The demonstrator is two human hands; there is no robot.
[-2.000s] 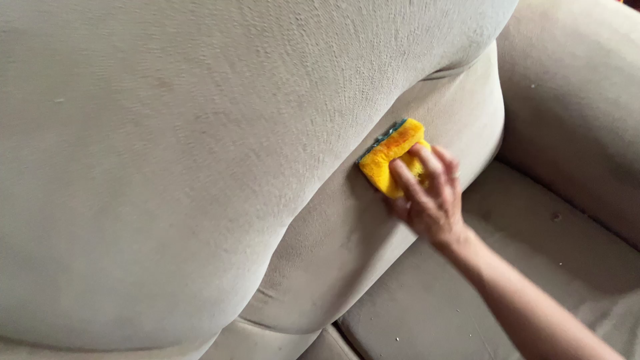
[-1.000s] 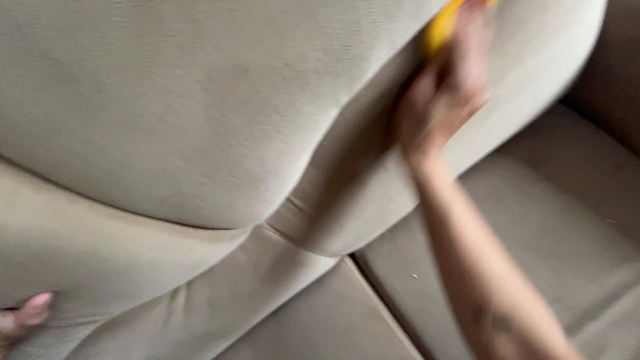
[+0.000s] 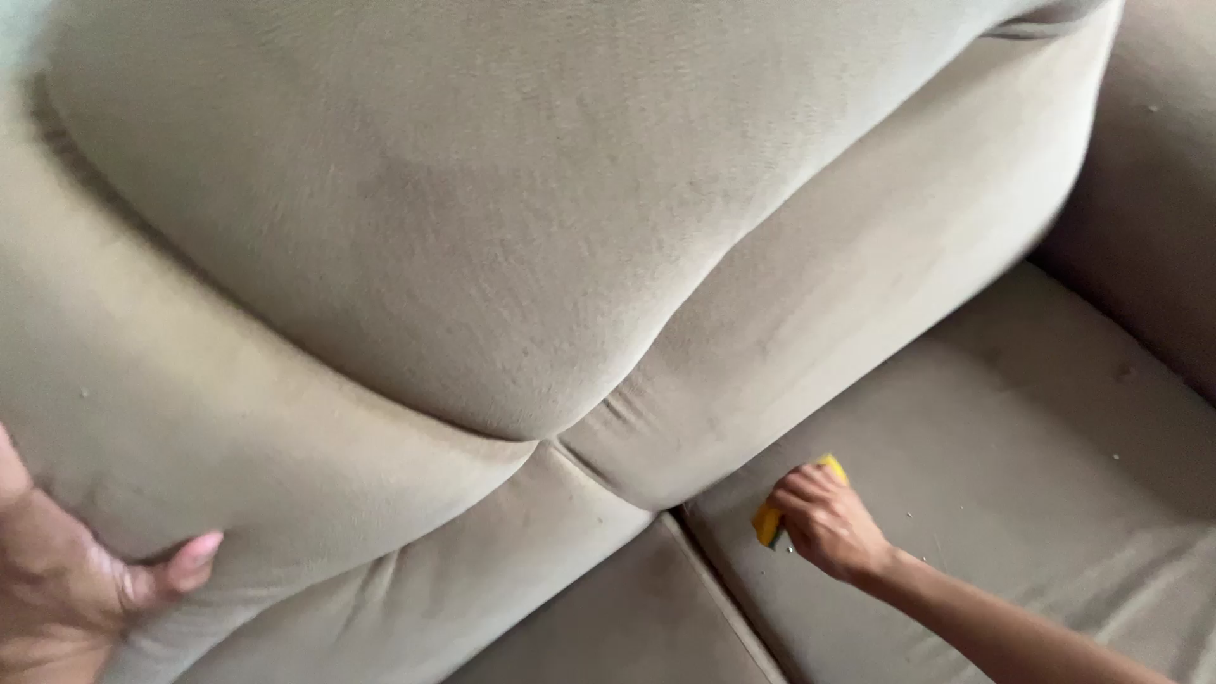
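My right hand [image 3: 826,518] grips a yellow sponge [image 3: 768,522] with a dark green side, low over the right seat cushion [image 3: 988,427] of a beige fabric sofa, close to the gap between the seats. Its fingers cover most of the sponge. At the lower left, my left hand [image 3: 90,579] rests against the left back cushion [image 3: 237,446], thumb spread and nothing seen in it; its other fingers are out of view or hidden. Small pale specks dot the right seat cushion.
The large padded backrest [image 3: 456,209] fills the upper part of the view. A sofa armrest [image 3: 1149,190] rises at the right edge. Beside the right seat, past a dark seam, lies another seat cushion [image 3: 617,617].
My right hand has moved with the sponge from the back cushion down to the right seat cushion. My left hand, out of view two seconds ago, now shows more fully at the lower left.
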